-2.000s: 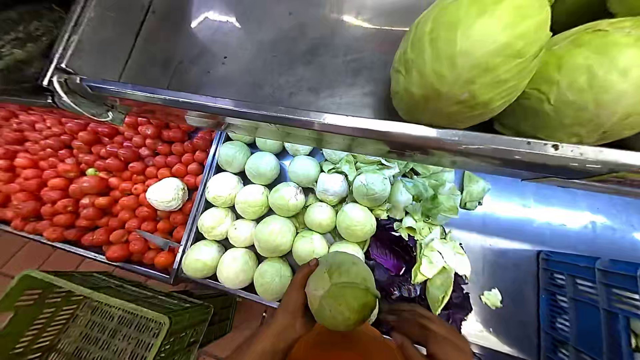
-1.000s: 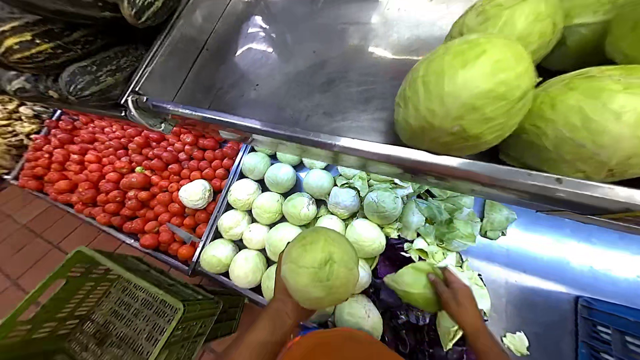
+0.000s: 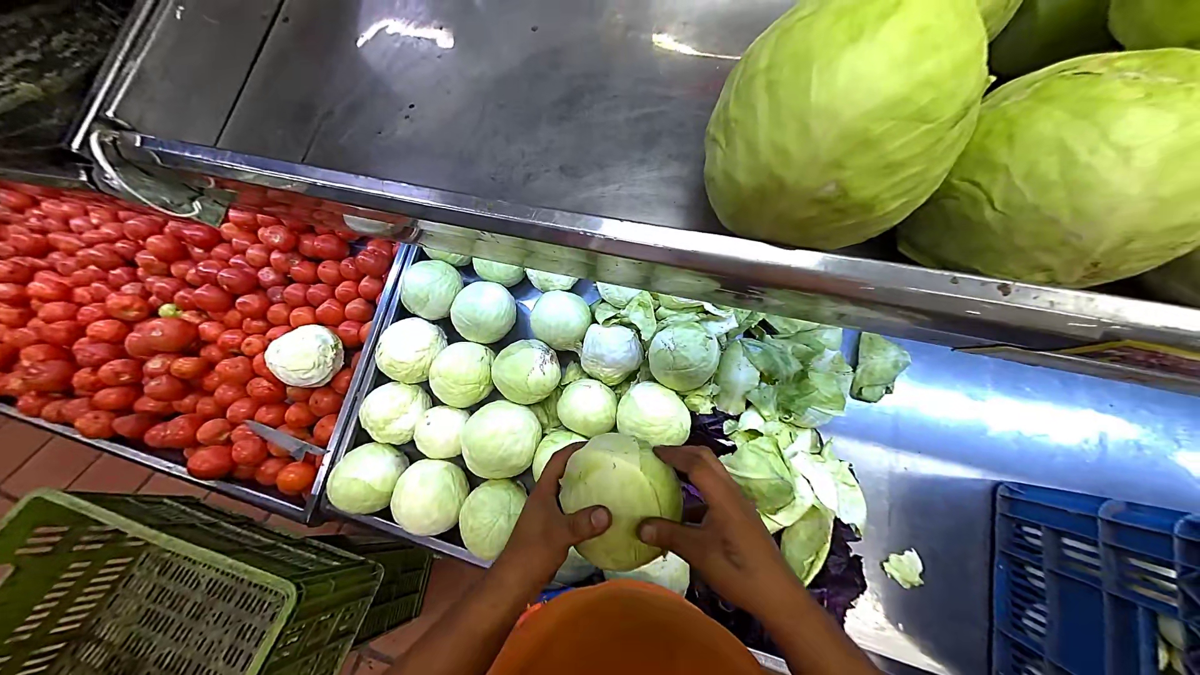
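A round green cabbage (image 3: 622,497) is held between both my hands at the lower middle of the view. My left hand (image 3: 555,516) grips its left side, thumb on the front; my right hand (image 3: 714,516) grips its right side the same way. Beneath and to the left lie rows of pale cabbages (image 3: 501,439) in a metal tray. Loose cabbage leaves (image 3: 797,469) are heaped to the right of my hands, over purple leaves (image 3: 839,572) that my right forearm partly covers. Another cabbage under the held one is mostly hidden.
Red tomatoes (image 3: 122,370) fill the left bin, with a small pale cabbage (image 3: 305,355) and a knife (image 3: 284,440) on them. A metal shelf (image 3: 525,112) above bears large cabbages (image 3: 848,122). A green crate (image 3: 159,581) stands lower left, a blue crate (image 3: 1078,581) lower right.
My right hand has let go of the loose leaf it held a second ago, and is now on the cabbage with my left hand. The view has shifted.
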